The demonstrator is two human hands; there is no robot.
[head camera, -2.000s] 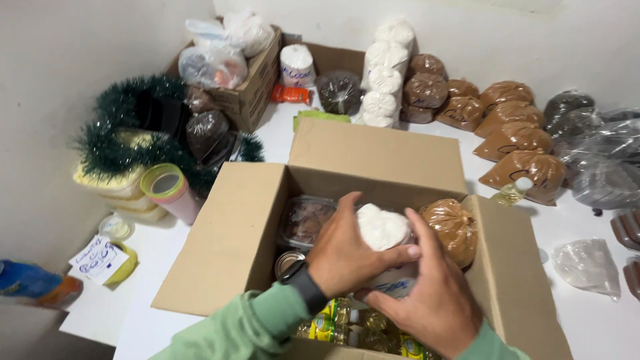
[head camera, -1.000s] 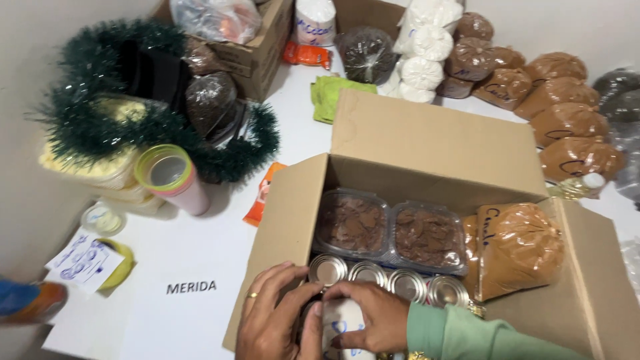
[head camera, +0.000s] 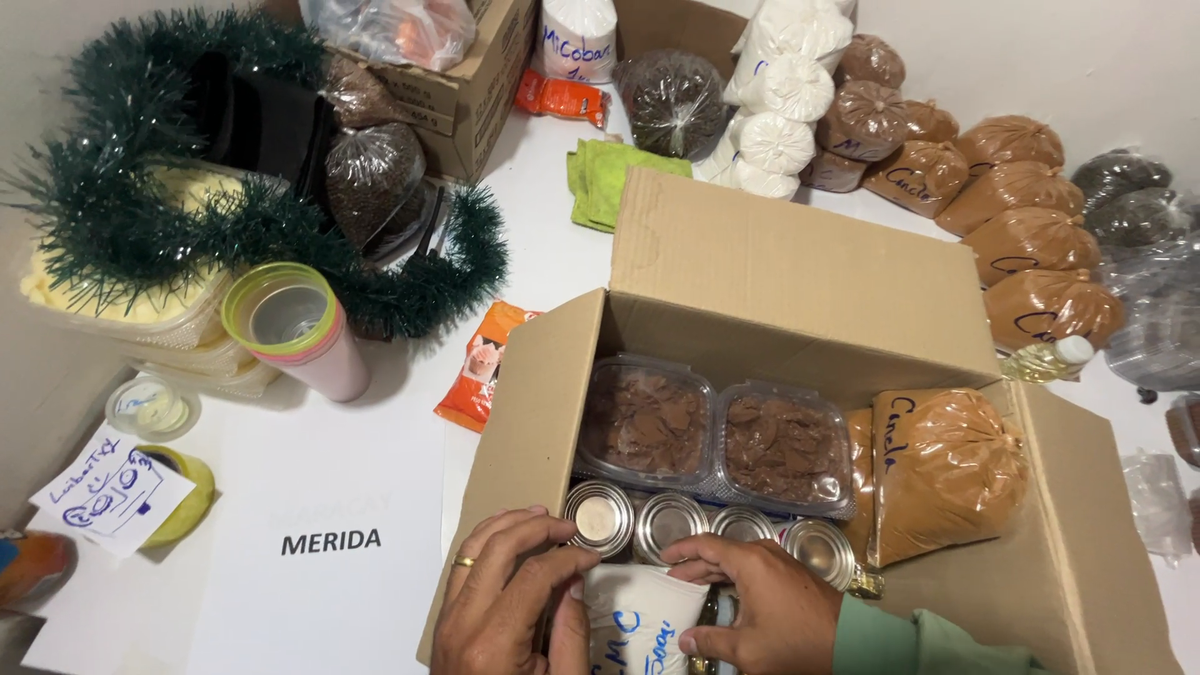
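Note:
A cardboard box (head camera: pixel 797 244) stands with its flaps spread. At its near left, a plastic bag of white powder (head camera: pixel 642 614) with blue writing lies between my hands. My left hand (head camera: pixel 516 600) touches its left side, a ring on one finger. My right hand (head camera: pixel 759 600) has thumb and fingers on the bag's right side. Beyond them stands a row of metal cans (head camera: pixel 670 527), then two clear plastic containers of brown shavings or paste (head camera: pixel 787 445). A bag of brown powder (head camera: pixel 947 473) fills the box's right part. A glass bottle (head camera: pixel 722 614) shows partly beside my right hand.
Green tinsel garland (head camera: pixel 403 291), stacked plastic cups (head camera: pixel 300 328) and lidded tubs (head camera: pixel 141 309) are at left. An orange packet (head camera: pixel 483 370) touches the box's left side. Behind stand a green cloth (head camera: pixel 600 183) and bags of white powder (head camera: pixel 778 141); brown powder bags (head camera: pixel 1031 244) line the right.
Two seconds ago my hands held the white bag above the box; now it is lower, at the box's near left. The view has shifted, showing more of the box's inside.

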